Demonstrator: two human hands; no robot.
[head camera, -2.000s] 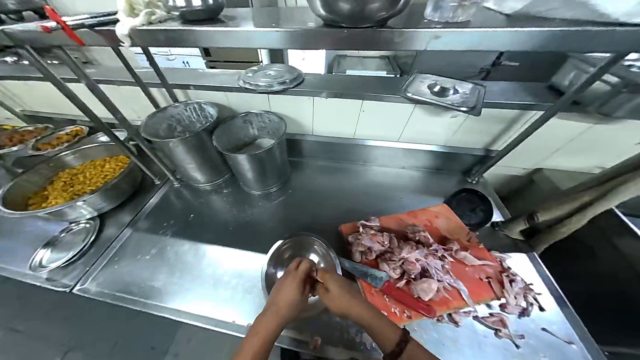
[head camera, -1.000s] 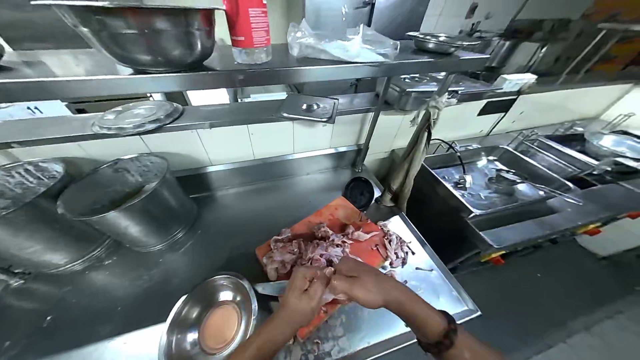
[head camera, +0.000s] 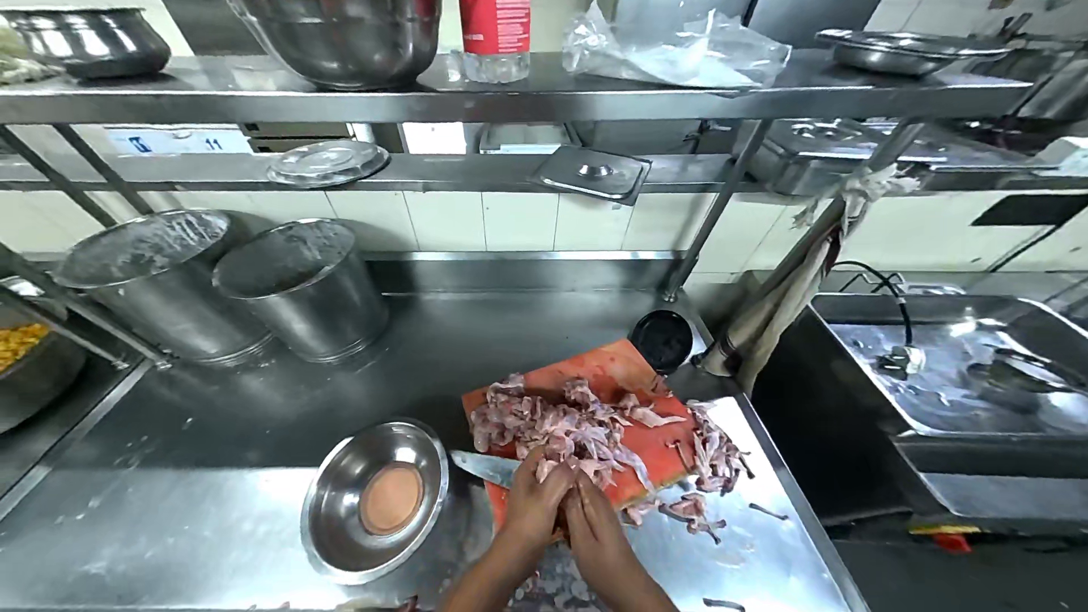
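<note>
My left hand (head camera: 537, 501) and my right hand (head camera: 592, 520) meet over the near part of an orange cutting board (head camera: 616, 365). Their fingers are curled together around a small piece of raw meat (head camera: 552, 467), largely hidden by them. Behind the fingers, a heap of raw meat pieces (head camera: 544, 421) lies on the board. A knife blade (head camera: 484, 467) sticks out to the left of my left hand; its handle is hidden. Left of the board stands a steel bowl (head camera: 323, 501) with a round, pinkish-brown patch at its bottom.
Two tall steel pots (head camera: 314, 297) stand at the back left. A black round container (head camera: 661, 340) sits behind the board. More meat pieces (head camera: 718, 450) lie off its right edge. A cloth (head camera: 790, 306) hangs from a shelf post, with a steel sink (head camera: 960, 374) farther right.
My hands were above the steel bowl two seconds ago, where they hid part of it. They are now over the meat on the board. The view has swung to the right.
</note>
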